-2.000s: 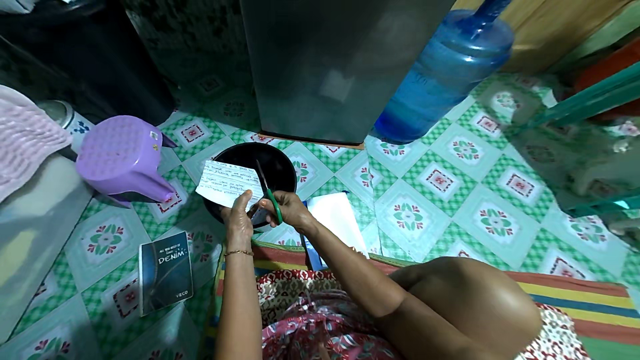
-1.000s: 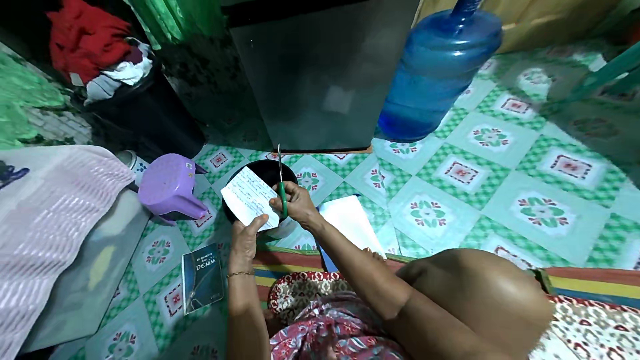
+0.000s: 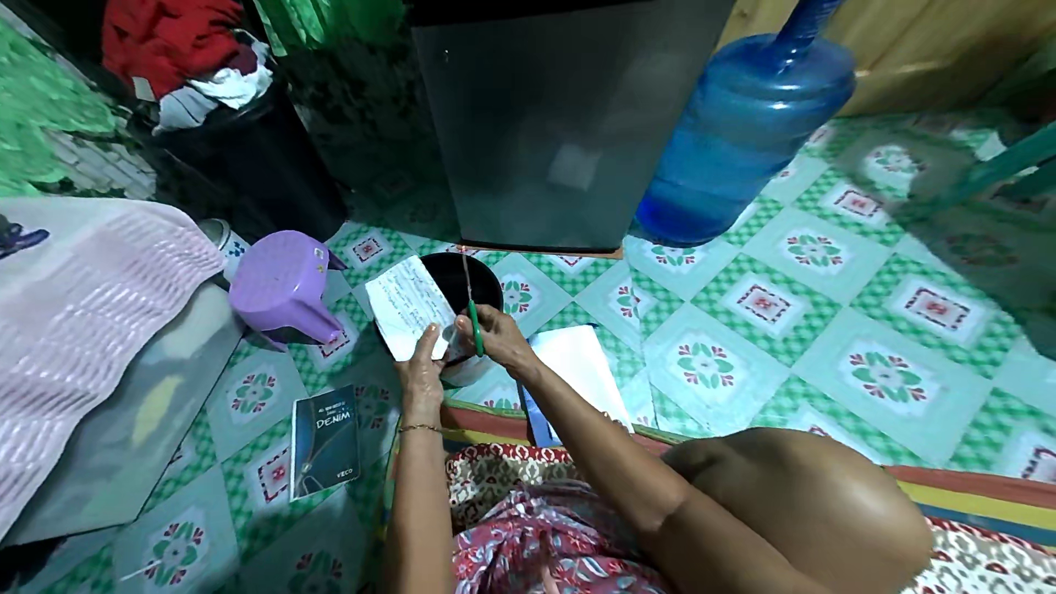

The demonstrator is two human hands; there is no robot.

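My left hand [image 3: 423,371] holds a sheet of paper with handwriting [image 3: 406,307] by its lower edge, the thumb on its face. Close to its right, my right hand [image 3: 499,337] grips green-handled scissors [image 3: 475,323], the blades pointing up and away from me. Whether the blades are apart cannot be told. Both hands are over a black bucket [image 3: 487,285], whose left part the paper hides. White papers [image 3: 577,375] on a blue folder [image 3: 540,422] lie on the floor to the right of the bucket. A dark notebook [image 3: 325,441] lies at the left.
A purple plastic stool [image 3: 280,280] stands left of the bucket, beside a cloth-covered surface [image 3: 99,272]. Behind are a black bin [image 3: 247,157] heaped with clothes, a dark grey cabinet or appliance [image 3: 561,132] and a blue water jug [image 3: 742,140]. A striped mat [image 3: 973,487] lies under me.
The view has shifted left, bringing the clothes on the bin into sight. The paper has tilted in my left hand, and the scissors have turned to point more directly away from me.
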